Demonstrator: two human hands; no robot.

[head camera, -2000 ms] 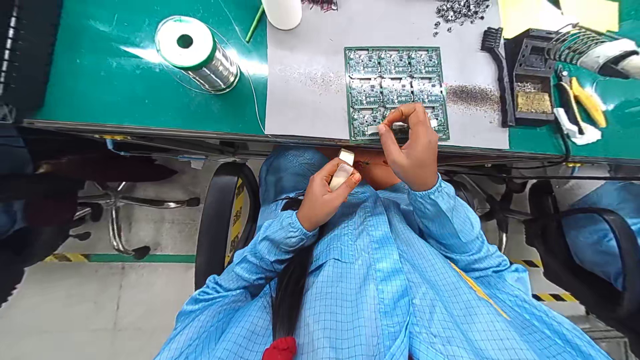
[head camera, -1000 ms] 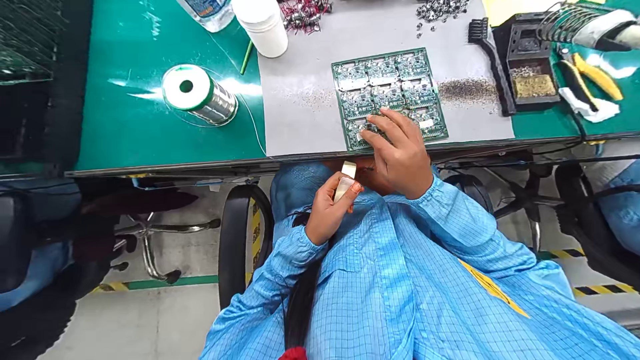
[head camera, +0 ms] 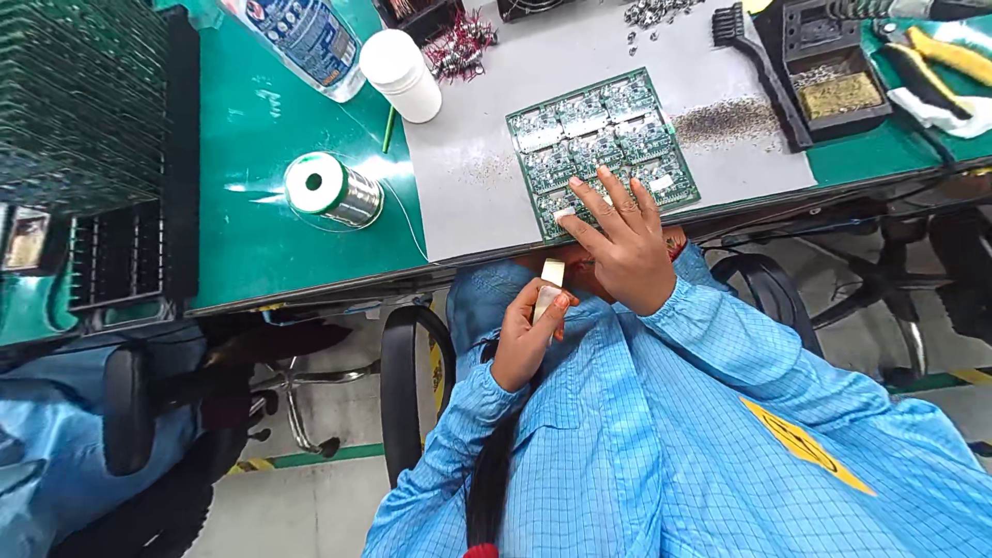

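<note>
Below the bench edge, my left hand (head camera: 531, 329) grips a small stack of pale flat strips or labels (head camera: 551, 279) between thumb and fingers. My right hand (head camera: 624, 236) lies spread, palm down, over the lower part of a green panel of printed circuit boards (head camera: 593, 139). Its index fingertip or thumb touches a small white piece (head camera: 564, 213) at the panel's lower left; which digit is hard to tell. Another white piece (head camera: 661, 183) lies on the lower right board. The panel rests slightly turned on a grey mat (head camera: 473, 209).
A solder wire spool (head camera: 333, 190), a white plastic bottle (head camera: 401, 76) and a clear bottle (head camera: 310, 46) stand left. Right are a black brush (head camera: 763, 74), a soldering iron stand (head camera: 833, 77) and yellow-handled pliers (head camera: 930, 66). A black rack (head camera: 182, 155) holds boards at far left.
My right hand has gone from pinched fingers above the panel's lower edge to fingers spread on it. My left hand keeps hold of the pale strips. The view has shifted left.
</note>
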